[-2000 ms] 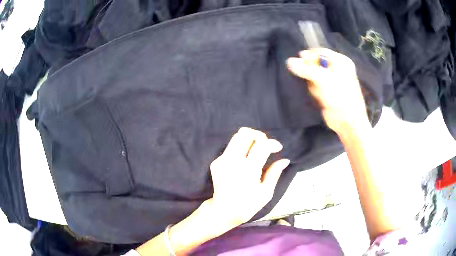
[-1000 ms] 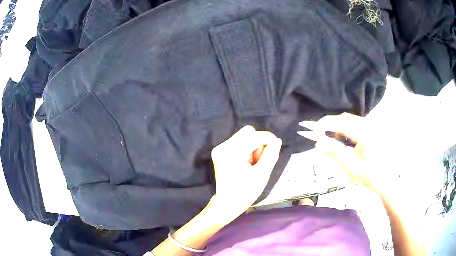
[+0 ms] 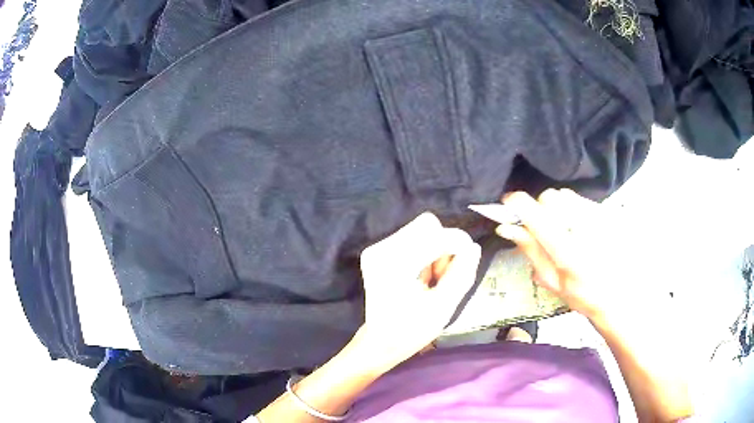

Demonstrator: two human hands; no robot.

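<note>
A dark navy garment lies spread over the white table, with a stitched pocket flap facing up. My left hand is closed at the garment's near edge, its fingers pinched; a fold of the cloth seems to be in them. My right hand is just right of it, shut on the thread snips. The snips' pale blades point left towards my left hand and look nearly together. The right hand is overexposed, so the grip of the snips is mostly hidden.
A clump of cut threads lies on dark cloth at the upper right. More dark garments are heaped behind. A dark strip of cloth hangs at the left. The white table shows at right. Dark cloth lies below the table edge.
The right hand has come down from the upper garment to beside my left hand, and the snips' blades have closed together. The pocket flap has come into clear view. The left hand stays near the edge.
</note>
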